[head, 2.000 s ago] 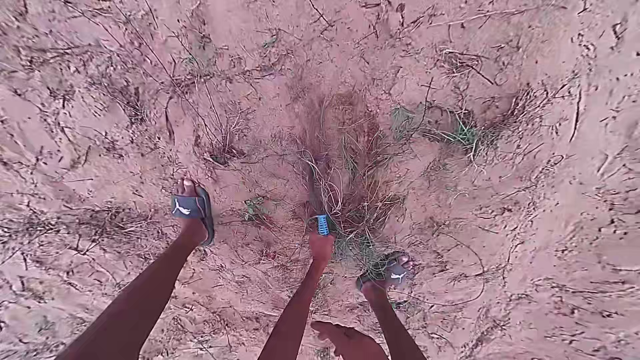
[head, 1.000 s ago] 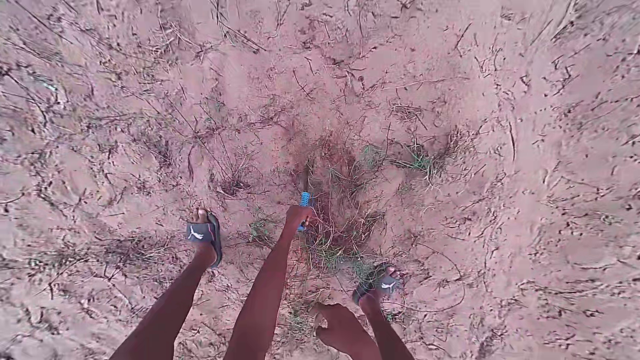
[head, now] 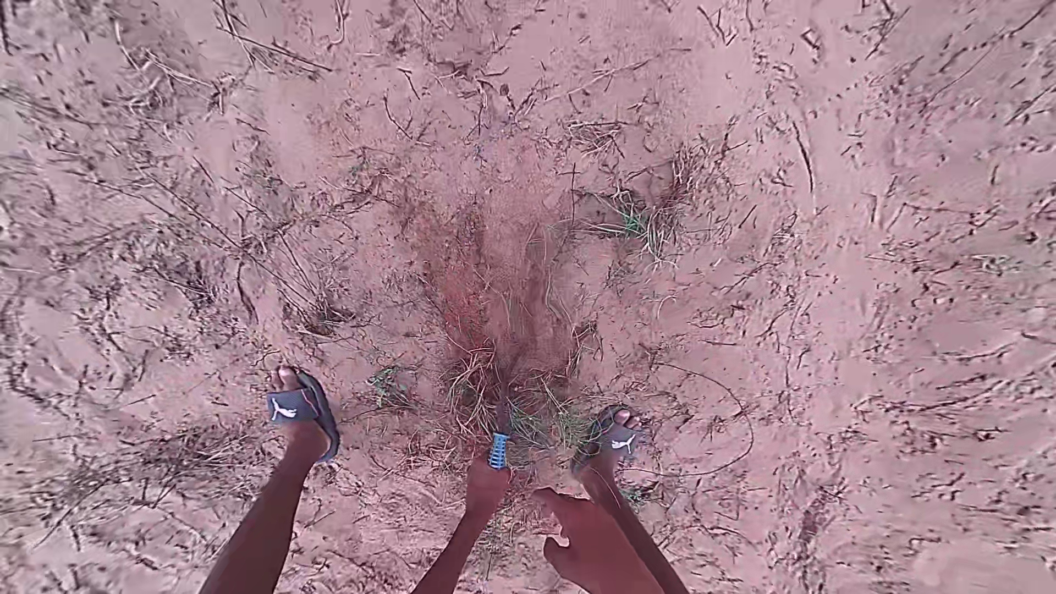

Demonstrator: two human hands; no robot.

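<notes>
My left hand (head: pixel 487 488) is closed around the blue ribbed handle (head: pixel 498 451) of a hand tool, low between the feet. The tool's dark, narrow front part (head: pixel 504 396) points away from me into dry grass (head: pixel 472 392); its tip is lost in blur. Green and dry stems (head: pixel 549 417) lie just right of the tool. My right hand (head: pixel 590 536) holds nothing, its fingers apart, over the lower right leg and to the right of my left hand. Beyond the tool is a blurred patch of reddish, disturbed soil (head: pixel 511 289).
My left foot, in a dark slide sandal (head: pixel 293 407), stands at the left; my right foot's sandal (head: pixel 612 441) is close to the stems. A green grass tuft (head: pixel 635 221) grows farther out at the right. Dry twigs (head: pixel 309 305) lie at the left, and a thin curved stem (head: pixel 749 421) at the right.
My left hand, with the tool, has come back toward me since one second ago. The dry grass that spread in front of the tool two seconds ago now lies nearer the feet.
</notes>
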